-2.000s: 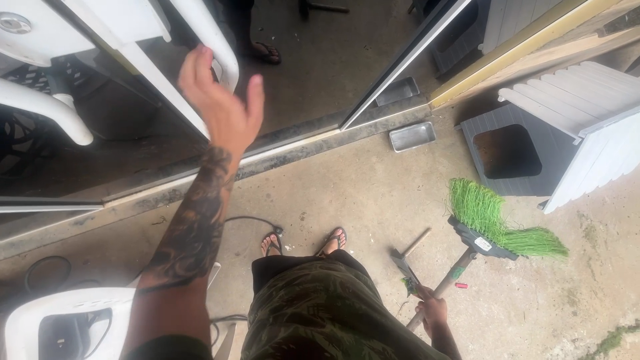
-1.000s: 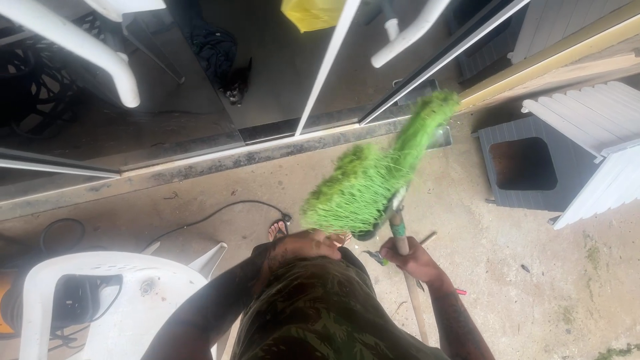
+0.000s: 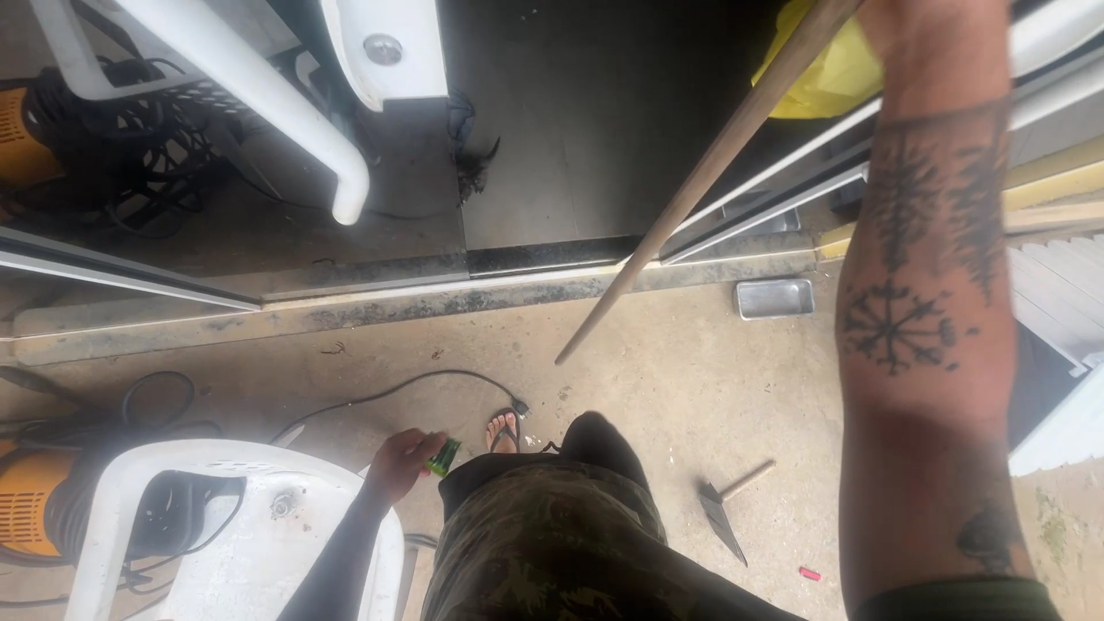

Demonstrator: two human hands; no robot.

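Note:
My left hand, low and left of centre beside the white plastic chair, is closed around a small green object whose kind I cannot make out. My right arm reaches up along the right side, and my right hand is cut by the top edge. A wooden pole slants from beside that hand down to a free tip above the concrete floor. Its upper end and any broom head are out of view, and the right fingers are mostly hidden. Behind the pole and hand shows a yellow plastic bag.
A white plastic chair stands at lower left near an orange machine and a black cable. The door sill crosses the view. A metal tray, a short-handled tool and a red object lie on the floor.
The green broom head, upright before me a second ago, is out of view. My right hand has risen to the top edge; my left has moved to the left, away from the body's middle.

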